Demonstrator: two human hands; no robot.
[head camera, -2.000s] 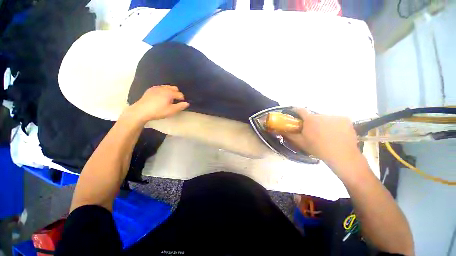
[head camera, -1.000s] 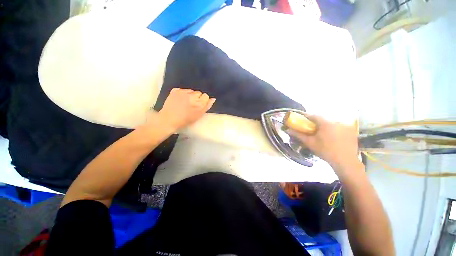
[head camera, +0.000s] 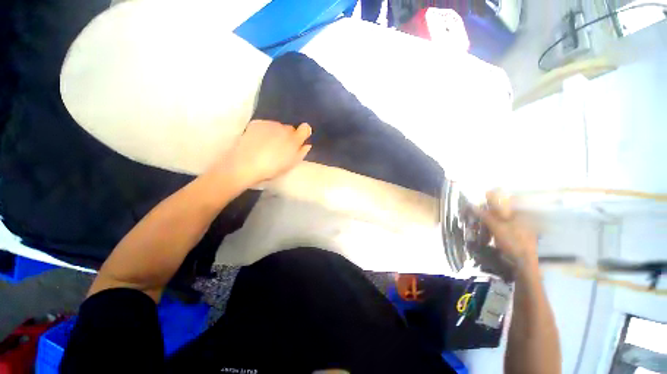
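Note:
A black garment piece (head camera: 344, 120) lies over the cream sleeve board (head camera: 168, 88), running from the board's middle to its narrow right end. My left hand (head camera: 274, 150) rests on the garment's near left edge with fingers curled; whether it pinches the cloth is unclear. My right hand (head camera: 505, 223) is blurred at the board's right end and holds the steam iron (head camera: 462, 230). The iron is tipped, its metal plate turned edge-on beside the garment's right end. Its handle is mostly hidden.
A black garment pile (head camera: 95, 197) lies at left below the board. The white-covered table (head camera: 439, 88) extends behind, with a blue sheet (head camera: 292, 25) on it. Hoses (head camera: 585, 193) run right to the wall. A grey box (head camera: 495, 303) and blue crate (head camera: 183, 325) are below.
The iron has moved right along the garment to the board's end and tipped from lying flat. My left hand has stayed near the garment's left part. The view has shifted.

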